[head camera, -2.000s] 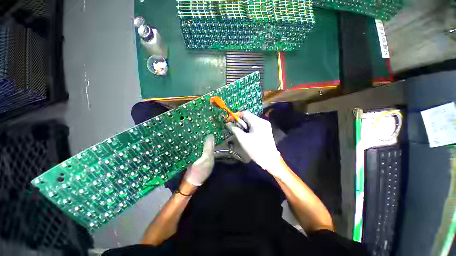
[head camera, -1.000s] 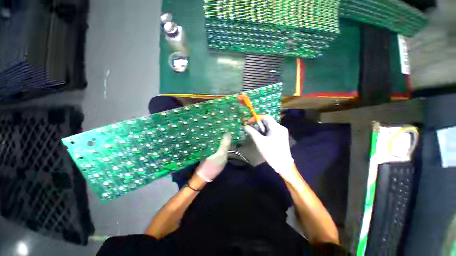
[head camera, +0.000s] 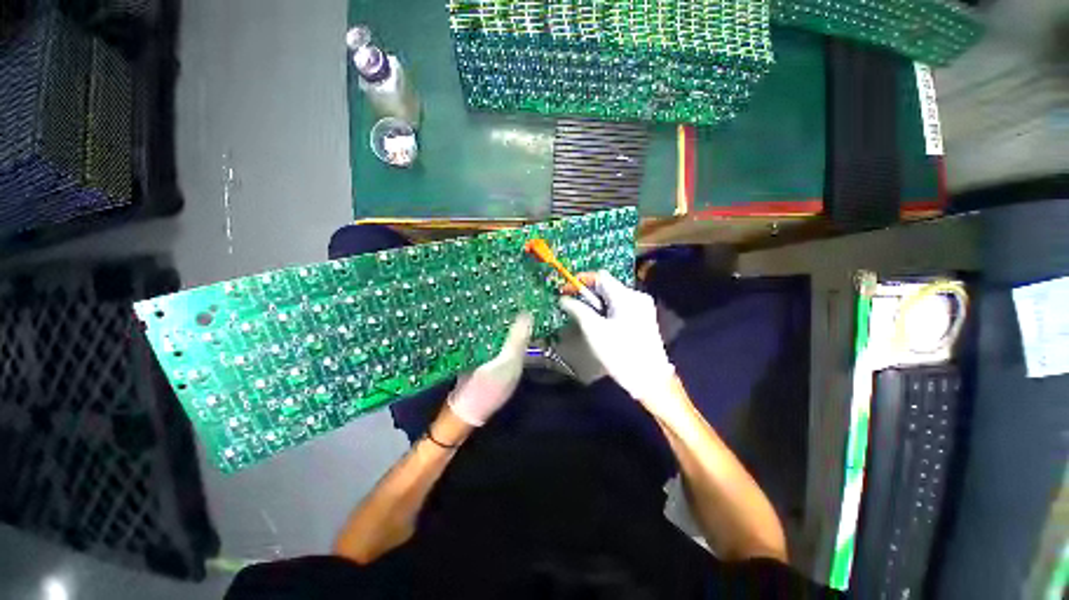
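A long green keyboard PCB (head camera: 352, 334) is held above my lap, its left end lower and nearer. My left hand (head camera: 498, 381), in a white glove, grips its near edge with the thumb on the face. My right hand (head camera: 615, 334), also in a white glove, holds the orange-handled tool (head camera: 560, 267) over the right part of the board. The orange end reaches to the board's far edge area; whether it touches is unclear. My right fingertips are at the board, and the tool's other end is hidden in the hand.
A PCB stack (head camera: 610, 70) stands on the green bench (head camera: 469, 176), with a black ribbed strip (head camera: 598, 164) before it. A bottle (head camera: 387, 88) and small cup (head camera: 394, 143) are at left. Black crates (head camera: 94, 410) flank the left side; a computer keyboard (head camera: 914, 469) is at right.
Since two seconds ago, the board has swung to a flatter angle, its left end moving away from me. The view has shifted. Both hands keep their holds, and the orange tool stays over the board.
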